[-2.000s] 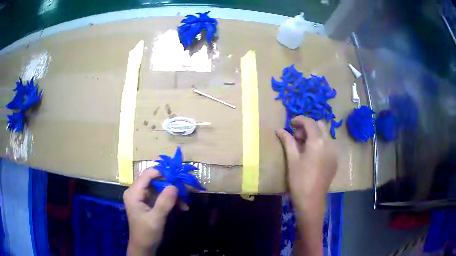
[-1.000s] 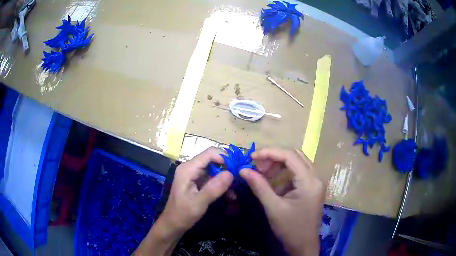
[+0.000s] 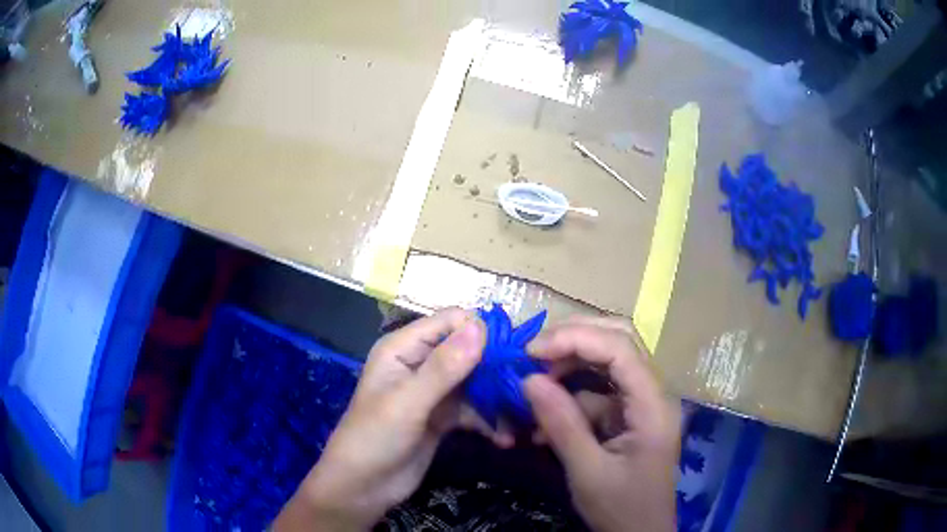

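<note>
A blue spiky hair piece [image 3: 501, 364] is held between my two hands at the bench's front edge. My left hand [image 3: 415, 390] grips its left side with thumb and fingers. My right hand [image 3: 602, 405] has thumb and fingers on its right side; whether a separate lock is between them cannot be told. A small white oval glue dish [image 3: 532, 205] lies behind the hands with a thin pale applicator stick [image 3: 579, 212] across it. A spare stick [image 3: 610, 170] lies behind it to the right. A heap of blue locks [image 3: 770, 223] lies at the right.
Yellow tape strips [image 3: 670, 234] frame the work spot. Other hair pieces lie at back [image 3: 600, 29] and left [image 3: 174, 75]. A squeeze bottle [image 3: 777, 91], round blue part [image 3: 853, 308] and panel edge [image 3: 860, 384] are at right. A blue tote [image 3: 213, 405] and white-lined tray [image 3: 78, 301] are below left.
My right hand has come from the lock heap to the hair piece in my left hand. The piece has since turned and tilted between the hands. The camera view has swung, shifting the bench.
</note>
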